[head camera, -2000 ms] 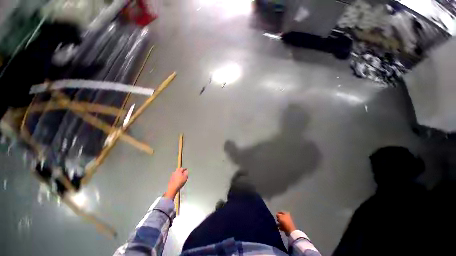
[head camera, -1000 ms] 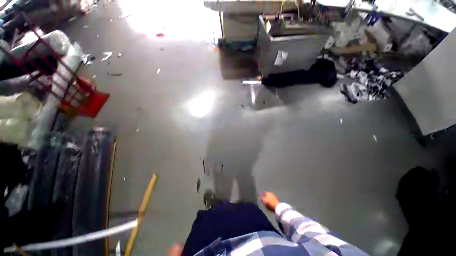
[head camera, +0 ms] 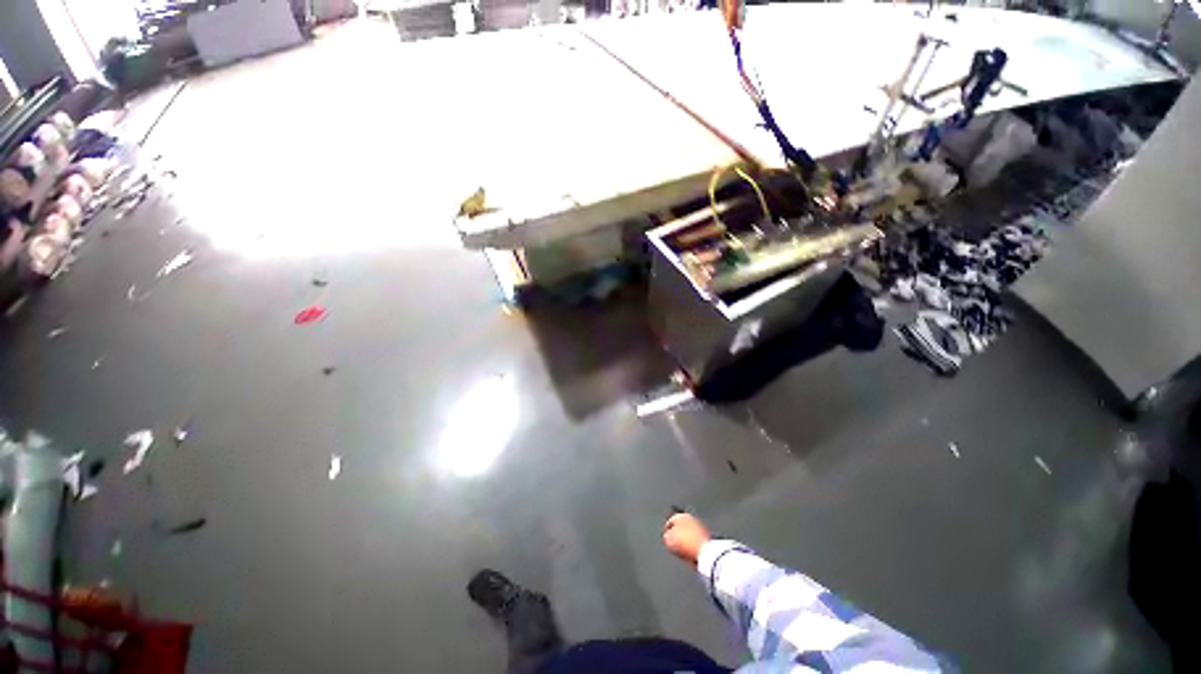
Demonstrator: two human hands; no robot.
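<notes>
My right hand (head camera: 685, 536) is low in the centre, over the grey floor, with fingers loosely curled; I see nothing in it. It is small and blurred and touches nothing. My left hand is out of the picture. Nearest ahead is an open grey box-shaped container (head camera: 698, 323) with strips and a yellow cord at its top. It stands by the corner of a long white-topped cutting table (head camera: 395, 145). A dark, long bundle (head camera: 790, 362) lies on the floor against the container.
Offcuts (head camera: 955, 296) are heaped at the right, beside a large pale panel (head camera: 1120, 250). A red trolley frame (head camera: 158, 645) and pale roll (head camera: 33, 527) are at the lower left. Wrapped rolls (head camera: 53, 211) lie farther left. Scraps and a red piece (head camera: 310, 316) dot the floor.
The view has moved forward and lifted. The container and table are nearer and show more. The red trolley has shifted to the lower left; the wooden sticks and my left hand have left the view.
</notes>
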